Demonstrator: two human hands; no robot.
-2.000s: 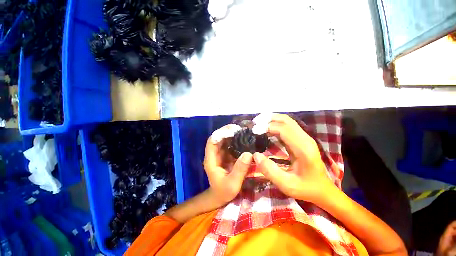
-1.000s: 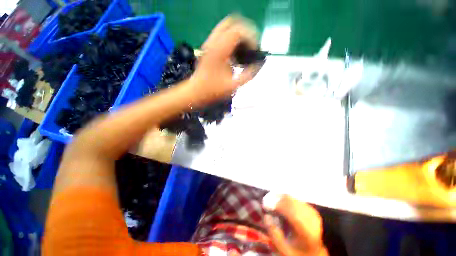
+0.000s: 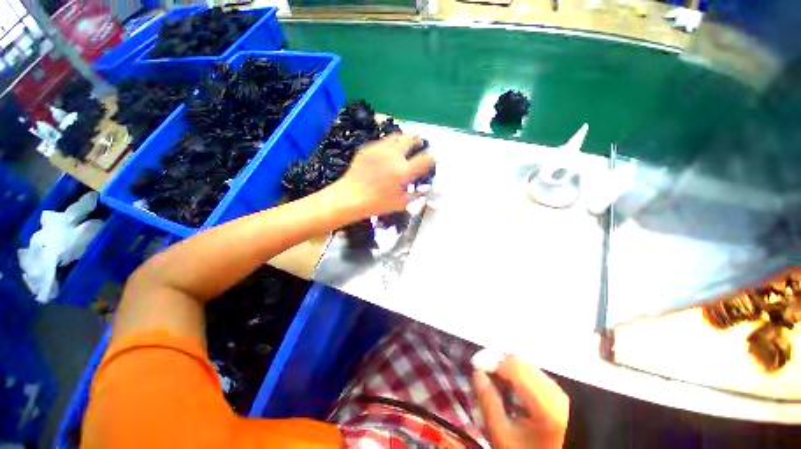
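Note:
My left hand [image 3: 384, 175] reaches across to the pile of black flower heads [image 3: 338, 147] on the table's left end. Its fingers are bent over the pile's right side, and whether they grip a flower head is hidden. My right hand [image 3: 523, 399] is low at the table's front edge over the checked apron [image 3: 408, 377], fingers curled, with a white cap on one fingertip. What it may hold cannot be told. One black flower head [image 3: 510, 107] lies on a white patch on the green conveyor [image 3: 404, 70].
Blue crates [image 3: 332, 83] of black pieces stand at left, another [image 3: 294, 338] below the table edge. On the white table [image 3: 518, 272] are a pale tape roll [image 3: 553, 186] and a pointed-nozzle bottle [image 3: 575, 140]. A grey panel [image 3: 685, 254] and gold pieces [image 3: 771, 329] are at right.
My hands have parted from the lap. My left hand held a black piece near the conveyor, then moved back to the pile. A black flower head now shows on the conveyor's white patch.

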